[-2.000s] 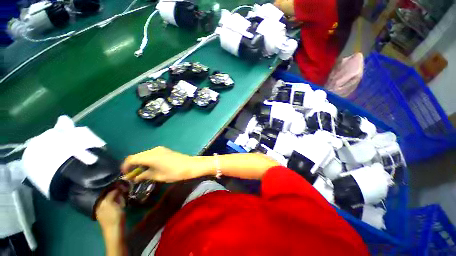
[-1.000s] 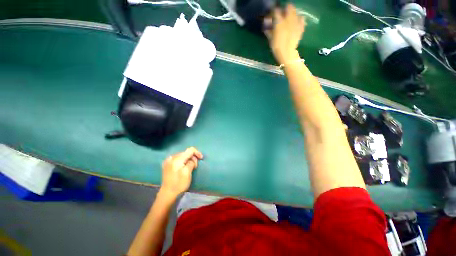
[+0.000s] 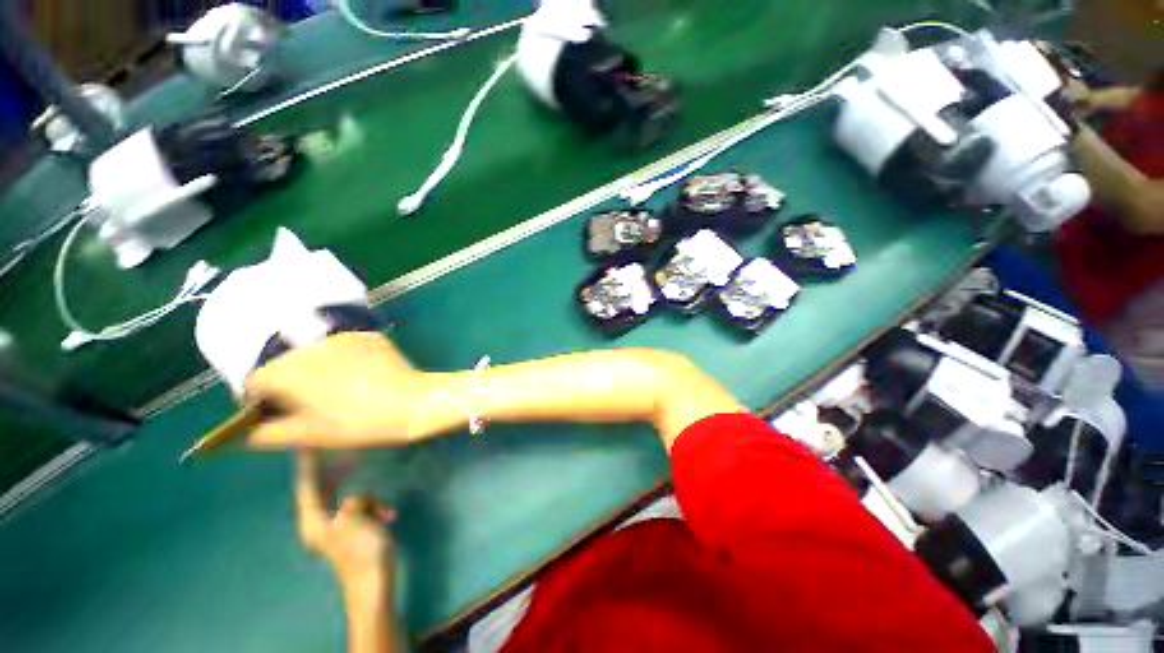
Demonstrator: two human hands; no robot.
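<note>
A white-and-black security camera [image 3: 271,304] lies at the left, by the seam between mat and belt. My right hand [image 3: 342,389] is over its dark front and covers most of it. That hand holds a slim yellowish pen-like tool [image 3: 223,435], its tip pointing down-left. My left hand [image 3: 354,529] is just below the right hand, blurred, a finger pointing up; whether it holds anything is unclear. Several black front modules with silver electronics [image 3: 700,265] lie in a cluster on the mat.
The green belt [image 3: 383,140] carries more cameras [image 3: 590,77], some with white tail cables [image 3: 462,147]. Two or more cameras [image 3: 900,109] stand at the mat's far right end. Many cameras [image 3: 1021,536] are piled beside the bench at lower right. Another person's arm [image 3: 1123,179] is at upper right.
The view has turned. My right hand has come back from a camera on the belt and is now over a camera at the left, close to my left hand. The tool now shows in it.
</note>
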